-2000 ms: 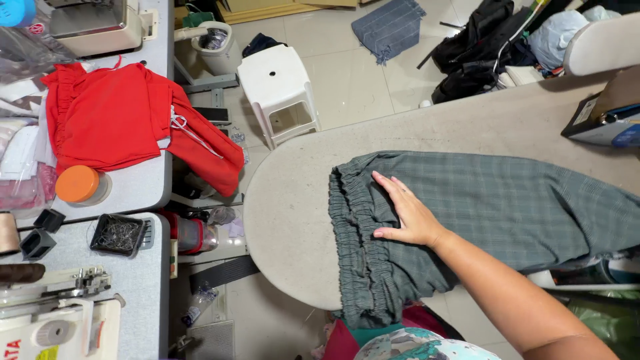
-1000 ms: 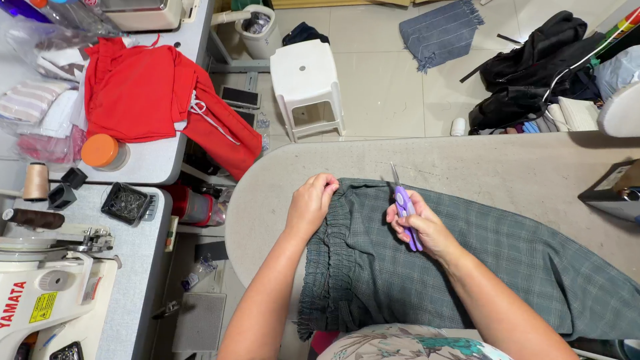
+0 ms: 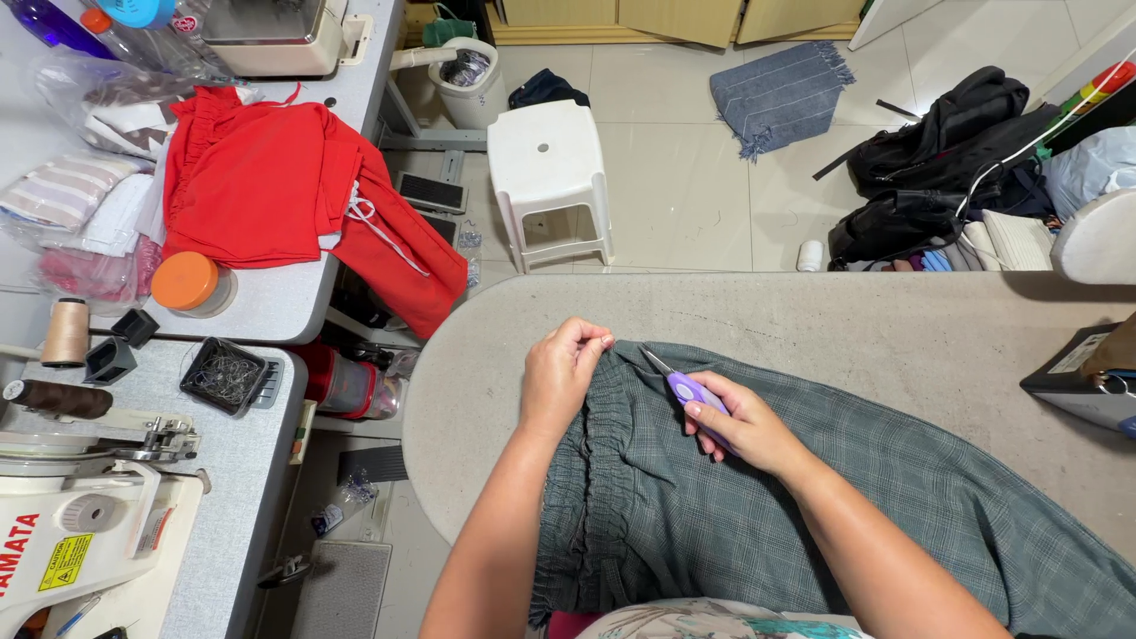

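Grey-green plaid trousers (image 3: 799,470) with a gathered elastic waistband (image 3: 590,479) lie across the padded ironing board (image 3: 497,355). My left hand (image 3: 564,368) pinches the far corner of the waistband between thumb and fingers. In my right hand (image 3: 732,422) is a small purple-handled tool (image 3: 688,390) with a pointed metal tip, like a seam ripper or thread snips. Its tip is just right of the waistband, close to the cloth's far edge, and whether it touches the fabric I cannot tell. My right fingers hide part of the handle.
To the left are red trousers (image 3: 257,186), a jar with an orange lid (image 3: 186,282), a black dish of pins (image 3: 226,377), thread spools and a Yamata sewing machine (image 3: 98,524). A white stool (image 3: 546,146) stands beyond the board. A box-like object (image 3: 1083,377) is at the right.
Two seconds ago my right hand lay flat on the trousers and my left was out of sight. The left then took hold of the waistband corner; the purple tool's tip has since lowered toward the cloth.
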